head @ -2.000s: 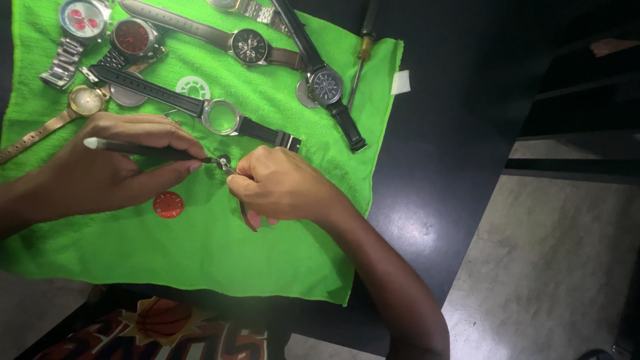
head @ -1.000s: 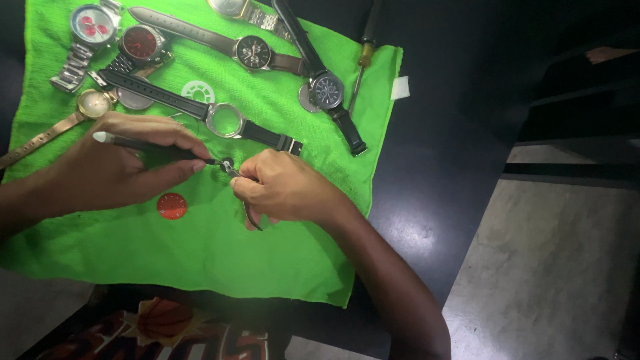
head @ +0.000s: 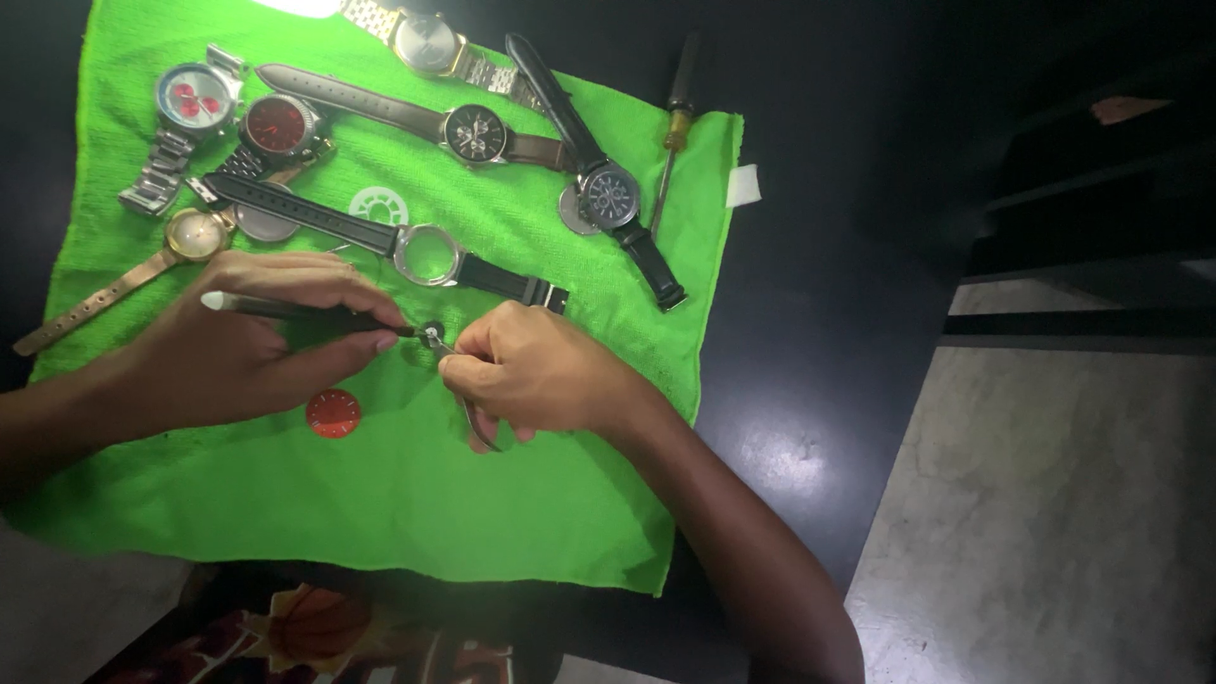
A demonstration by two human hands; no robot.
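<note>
My left hand (head: 275,337) grips a dark pen-like tool with a pale rounded end (head: 285,312), its tip at a small round watch part, likely a movement (head: 432,334). My right hand (head: 537,370) is closed on a thin curved metal tool, tweezers or pliers (head: 483,427), whose tip meets the same part from the right. A red watch dial (head: 333,413) lies below my left hand. Just above both hands is a watch case without a dial (head: 427,256), on a black strap. Fingers partly hide both tools.
On the green cloth (head: 399,513) lie a white ring (head: 378,207), a rose-gold watch (head: 197,235), a red-dialled watch (head: 276,124), a black-strapped watch (head: 609,195) and others. A screwdriver (head: 678,123) crosses the cloth's right edge. A bright light shines at the top.
</note>
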